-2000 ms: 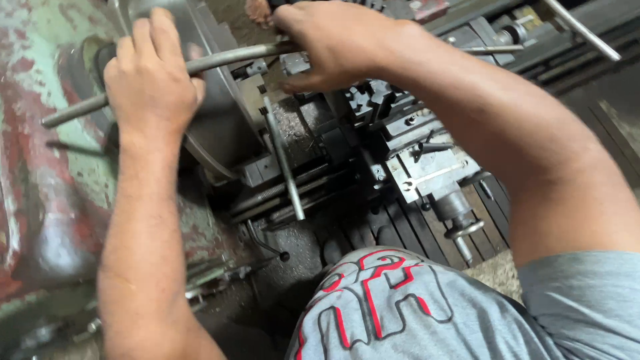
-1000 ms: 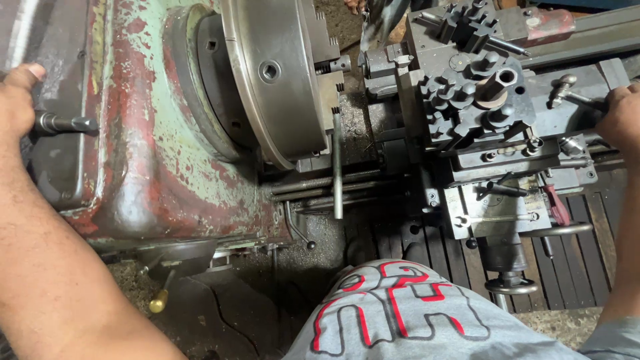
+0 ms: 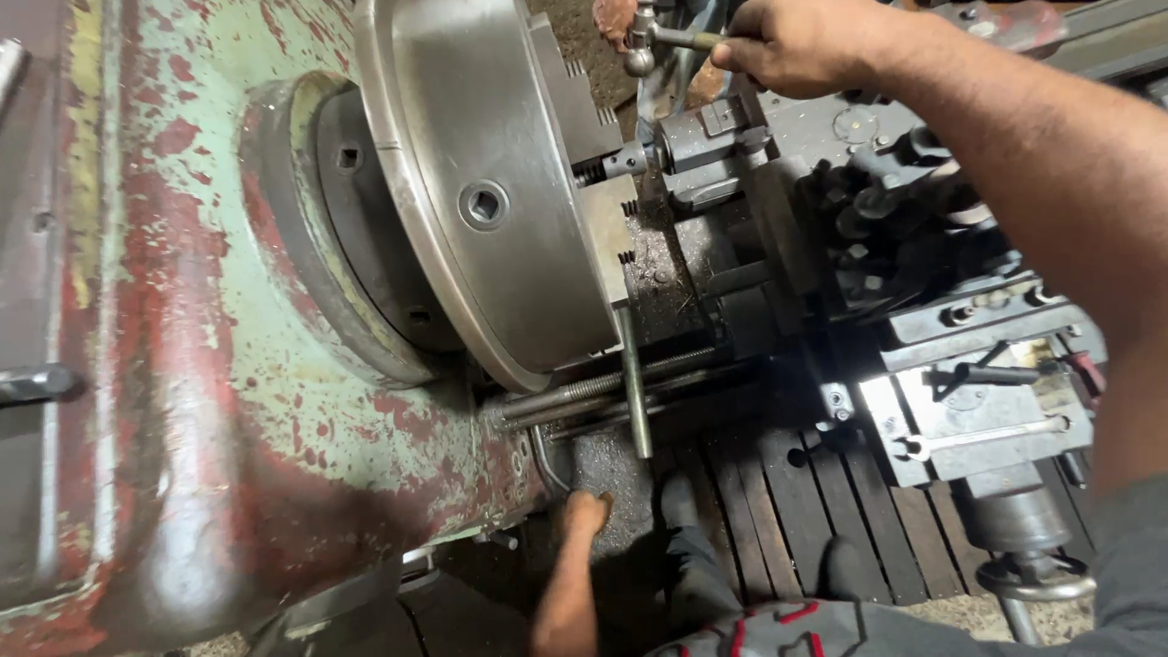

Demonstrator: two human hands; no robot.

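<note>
My right hand (image 3: 789, 46) grips the handle of a ball-peen hammer (image 3: 641, 46) at the top, above the tailstock side. My left hand (image 3: 586, 513) is low at the front of the lathe, closed around the end of a bent metal lever (image 3: 547, 461). Between them is the large lathe chuck (image 3: 456, 109), with stepped jaws (image 3: 607, 228) on its right face. A small metal piece with holes (image 3: 626, 161) sits at the chuck's centre. A metal rod (image 3: 636, 383) slants down from beside the lower jaw.
The worn green and red headstock (image 3: 301, 411) fills the left. At right are the tool post (image 3: 876, 210) and the cross slide with an open-end wrench (image 3: 985, 438) on it, above a handwheel (image 3: 1036, 577). Wooden slats (image 3: 776, 529) cover the floor. Part of another person shows at the top.
My left hand has gone from the headstock top down to the lever. My right hand has left the carriage side at right and now holds a hammer near the top.
</note>
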